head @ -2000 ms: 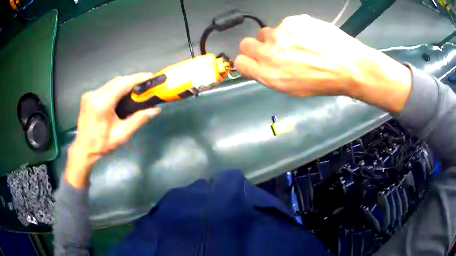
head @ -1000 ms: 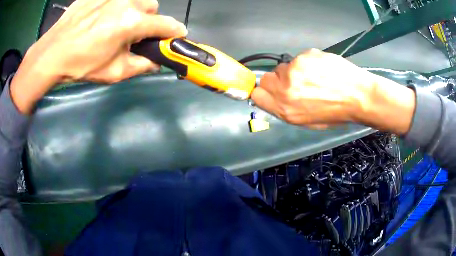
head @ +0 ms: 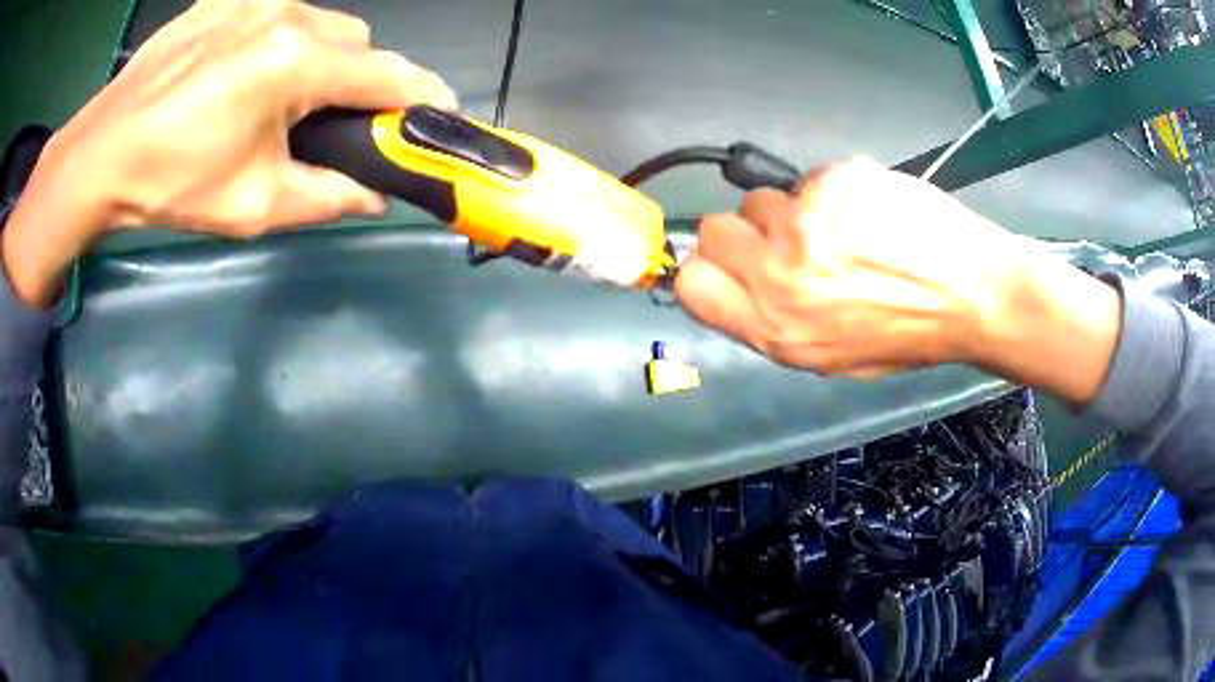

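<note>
An orange-yellow and black electric screwdriver (head: 546,213) lies slanted above the mat edge, its rear end towards the upper left. My left hand (head: 227,127) holds its black end between thumb and fingers. My right hand (head: 853,267) is closed with its fingertips at the other end, by a small ring or hook; what exactly they grip is hidden. A black cable (head: 680,160) with a thicker sleeve runs from behind the screwdriver to my right hand.
A small yellow block with a blue tip (head: 673,376) lies on the dark green mat (head: 360,386). Black corded units (head: 866,533) fill the lower right beside a blue crate (head: 1106,573). A thin black line (head: 512,60) hangs behind the screwdriver. Green bars cross the upper right.
Since two seconds ago, the view has shifted and the screwdriver has turned, its fingertip end now lower. Since one second ago, the screwdriver has moved slightly left and down. Both hands stay on their ends.
</note>
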